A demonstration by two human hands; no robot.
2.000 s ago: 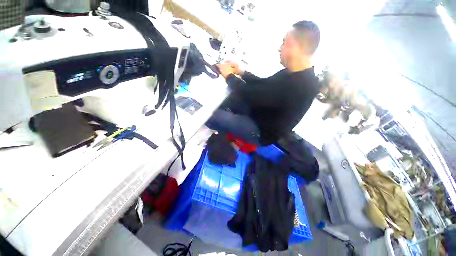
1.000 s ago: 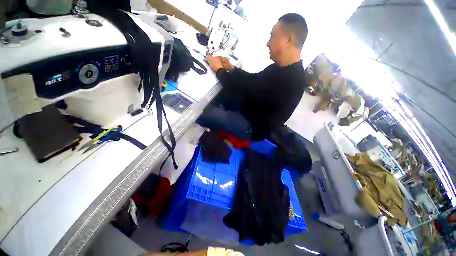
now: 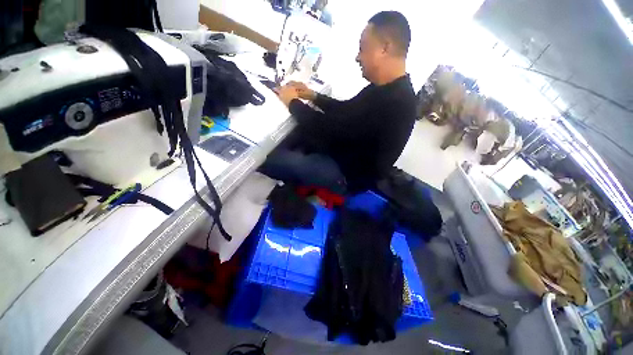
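Observation:
Neither of my hands is in the picture. The white sewing machine head (image 3: 128, 135) stands at the left, with a black control panel (image 3: 62, 119) and round dial. A bundle of black strips (image 3: 156, 80) hangs over its right end and down past the table edge. A dark rectangular block (image 3: 45, 196) lies on the machine bed. Yellow-green and blue thread snips (image 3: 116, 200) lie right of it. A blue crate (image 3: 286, 254) stands below the table with dark cloth (image 3: 361, 270) draped over it.
A ruler tape (image 3: 163, 243) runs along the table's front edge. Another person (image 3: 361, 118) in black sits at a further machine (image 3: 297, 45). Red cloth (image 3: 201, 274) lies under the table. Brown cloth (image 3: 541, 243) lies on a grey-white container at the right.
The view has shifted, so the machine and table sit further left. A bit of a hand or forearm at the bottom edge one second ago is gone from view.

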